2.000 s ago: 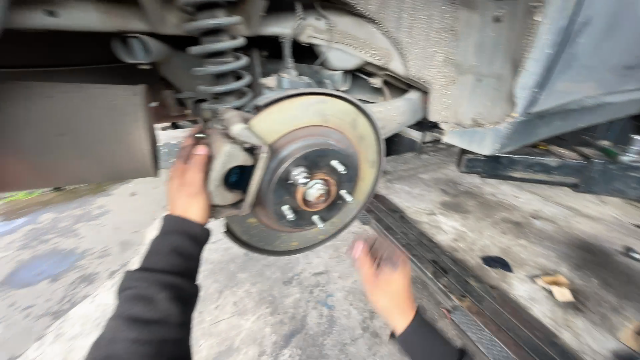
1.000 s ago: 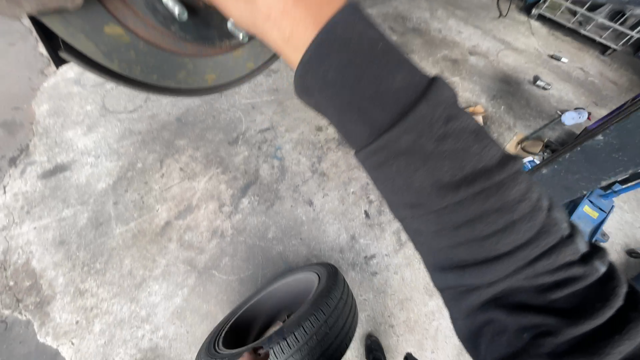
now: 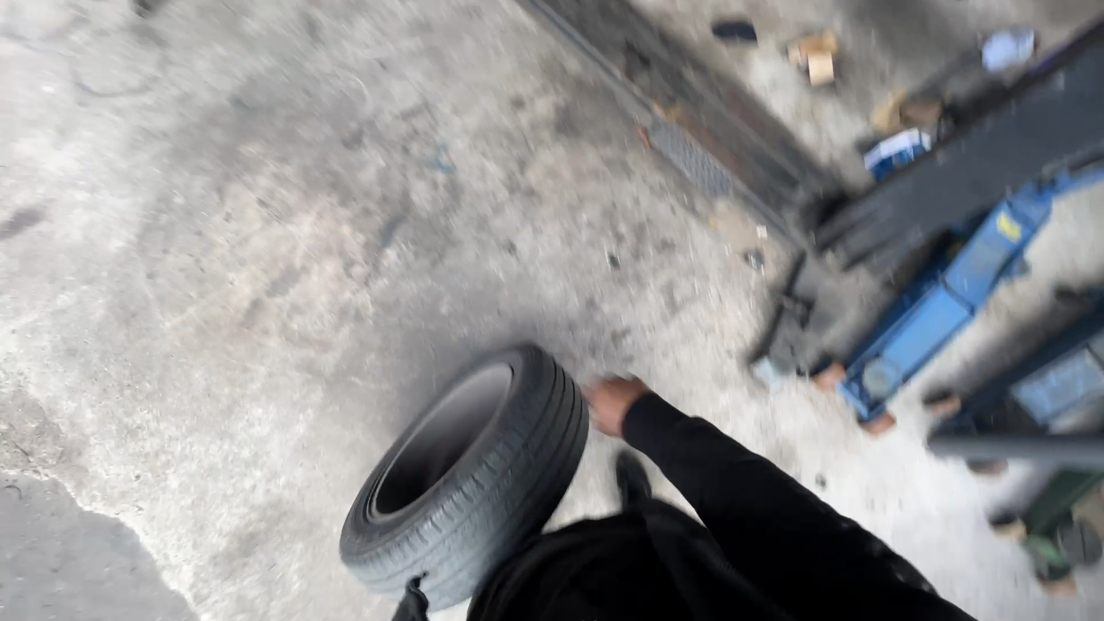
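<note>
A car wheel with a black rubber tire (image 3: 509, 466) stands tilted on the concrete floor, just in front of my body. My right hand (image 3: 614, 404), blurred, is beside the upper right of the tread; whether its fingers touch the tire or hold anything cannot be told. My left hand does not show. A bit of dark cloth (image 3: 414, 599) appears at the lower edge of the tire. My dark shoe (image 3: 632, 479) is on the floor right of the wheel.
A blue floor jack (image 3: 940, 319) lies at the right, near a dark metal beam (image 3: 975, 172). A long metal rail (image 3: 690, 103) crosses the top right. Cardboard scraps (image 3: 815, 59) and a blue-and-white item (image 3: 897, 153) lie beyond it. Other equipment (image 3: 1044, 397) is at the right edge.
The view has swung down from the brake disc to the floor. My left hand, at the brake caliper two seconds ago, is out of view. My right hand has moved from the hub to beside the tire.
</note>
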